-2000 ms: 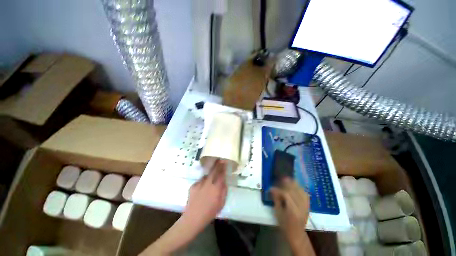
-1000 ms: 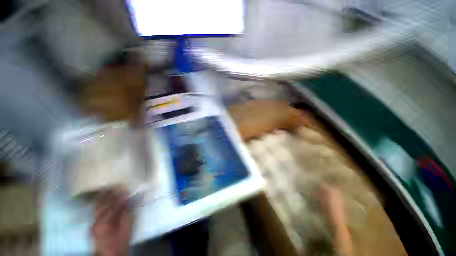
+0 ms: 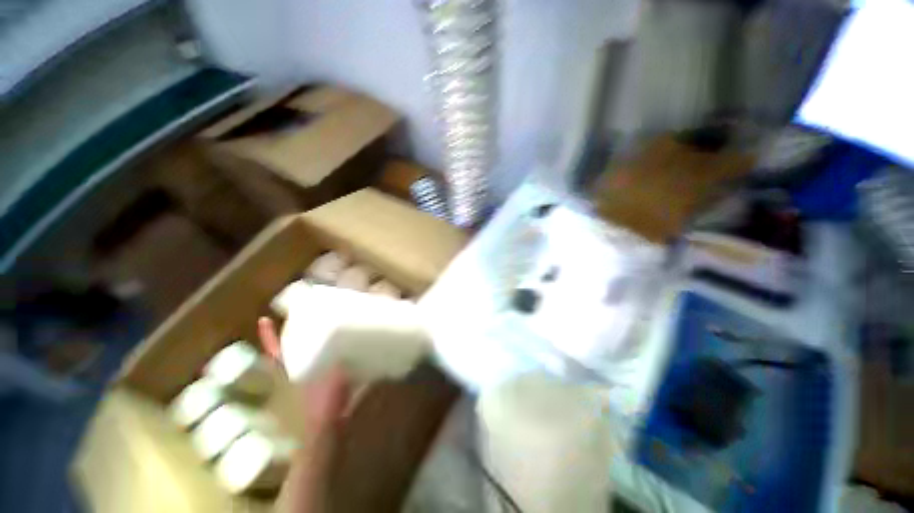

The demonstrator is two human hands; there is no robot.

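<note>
The frame is blurred. My left hand (image 3: 323, 401) grips a cream paper tube (image 3: 351, 331), held tilted sideways over the open left carton (image 3: 215, 301). Pale tube ends (image 3: 241, 366) stand in rows inside that carton. A second cream tube (image 3: 546, 436) shows at the table's front edge, low in the picture; what holds it cannot be seen. My right hand is not visible. The white work holder (image 3: 601, 291) on the machine table is washed out, with no tube clearly seen on it.
A blue mat (image 3: 666, 431) with a black box (image 3: 717, 401) lies on the table's right. A small white box (image 3: 742, 263) sits behind it. A silver duct (image 3: 466, 110) hangs at the back. Another open carton (image 3: 321, 140) stands behind the left one.
The view has swung left from the right carton to the left one. My left hand has left the table and now holds a tube over the left carton. My right hand has gone out of sight.
</note>
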